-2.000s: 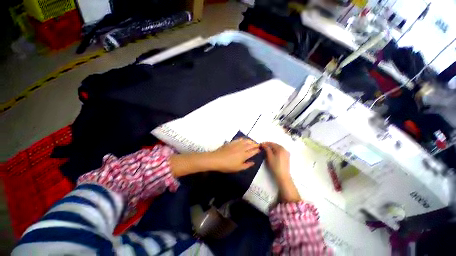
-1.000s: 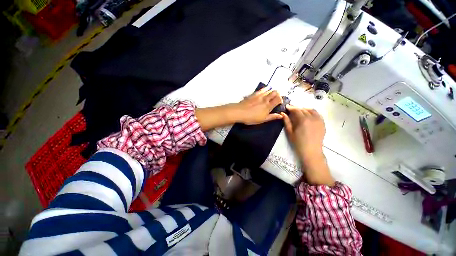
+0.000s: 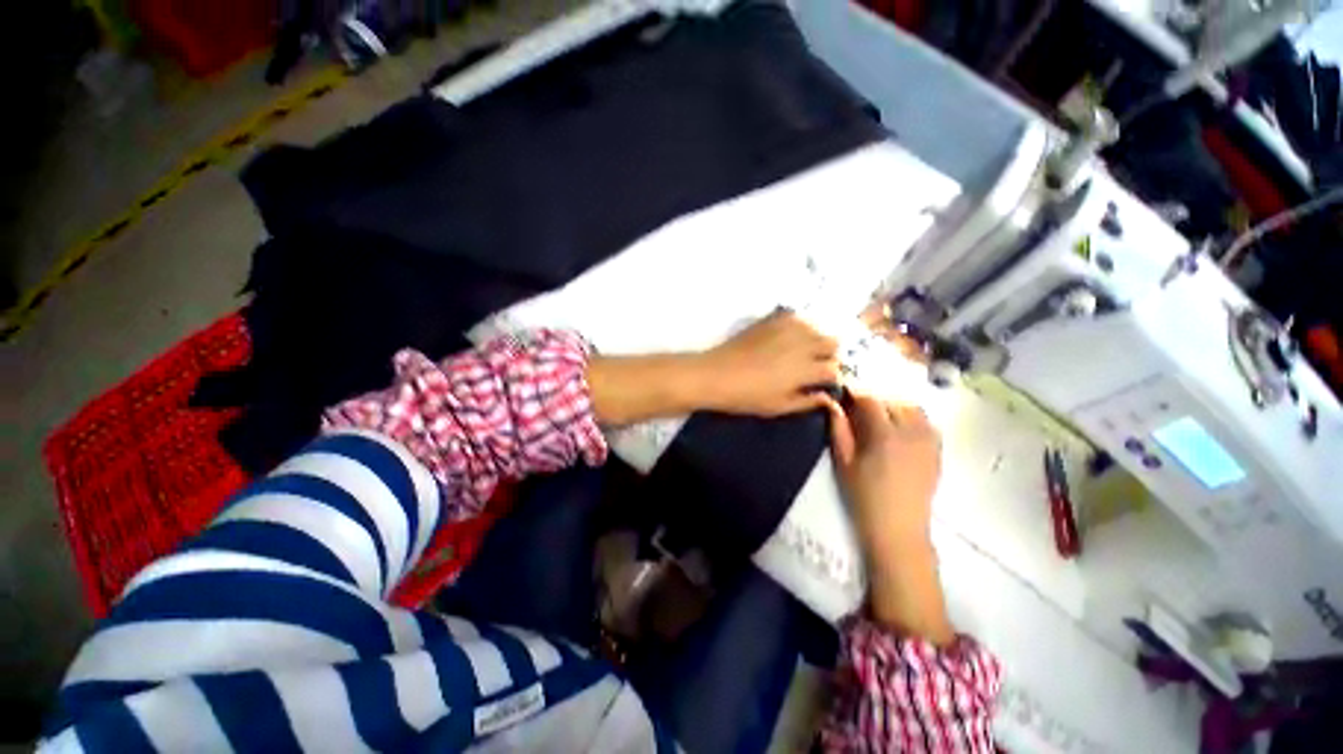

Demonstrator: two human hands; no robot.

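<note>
A black cloth piece (image 3: 741, 474) lies over the front edge of the white table and hangs toward my lap. My left hand (image 3: 773, 365) lies on its upper part, fingers together, pressing it near the needle area. My right hand (image 3: 888, 442) is just to the right, its fingertips at the cloth's edge, touching or nearly touching my left fingers. The presser foot area (image 3: 894, 336) of the white sewing machine (image 3: 1134, 386) is just beyond my fingertips, brightly lit and blurred. The cloth under the fingers is mostly hidden.
A large black fabric heap (image 3: 575, 162) covers the table's left side. A red crate (image 3: 147, 464) stands below left. Red-handled snips (image 3: 1060, 504) lie right of my right hand. A lit screen (image 3: 1199, 451) is on the machine. Dark purple scraps (image 3: 1234, 722) lie at lower right.
The view has shifted, so the machine and table sit lower in the picture. My hands stay on the cloth, with my left fingers now closer to the needle area.
</note>
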